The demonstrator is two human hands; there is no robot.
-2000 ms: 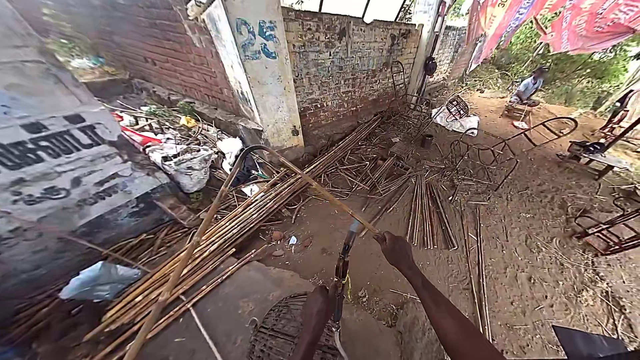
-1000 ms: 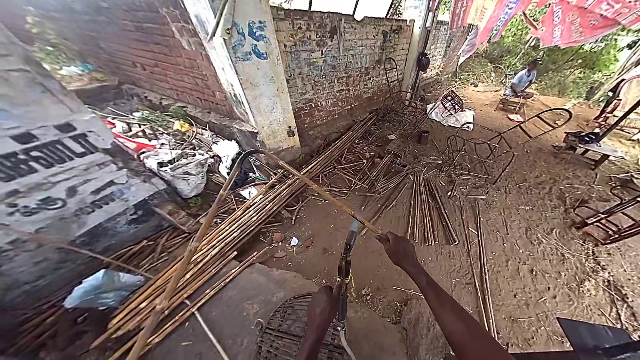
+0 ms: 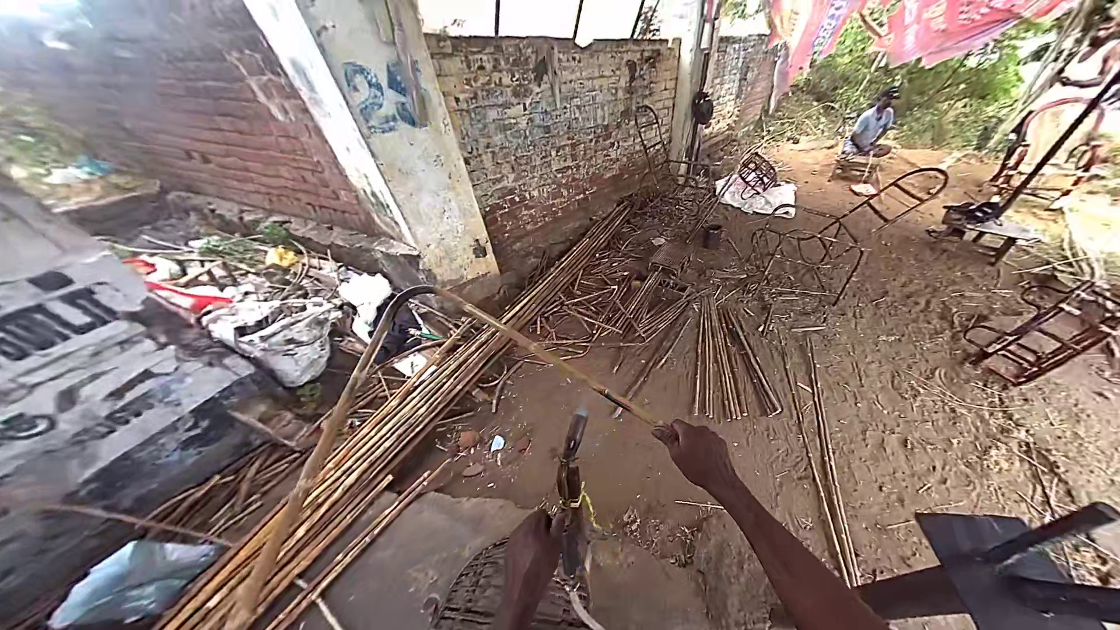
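My right hand [image 3: 696,451] is closed on the end of a long cane pole [image 3: 560,363], which bends sharply near the pillar and runs back down to the lower left. Below it, my left hand [image 3: 535,542] grips a dark upright tool [image 3: 570,490], probably a torch, with a metal nozzle at its top and a yellow tie around it. The nozzle points up toward the straight part of the cane, with a gap between them. A woven basket [image 3: 477,586] sits under my left hand.
Long canes [image 3: 420,394] lie in a bundle at the left, beside heaped rubbish [image 3: 271,324]. Shorter canes [image 3: 726,359] lie on the ground ahead. Cane frames [image 3: 1041,332] stand at the right. A person [image 3: 871,127] sits at the back; a dark metal stand [image 3: 997,560] is at lower right.
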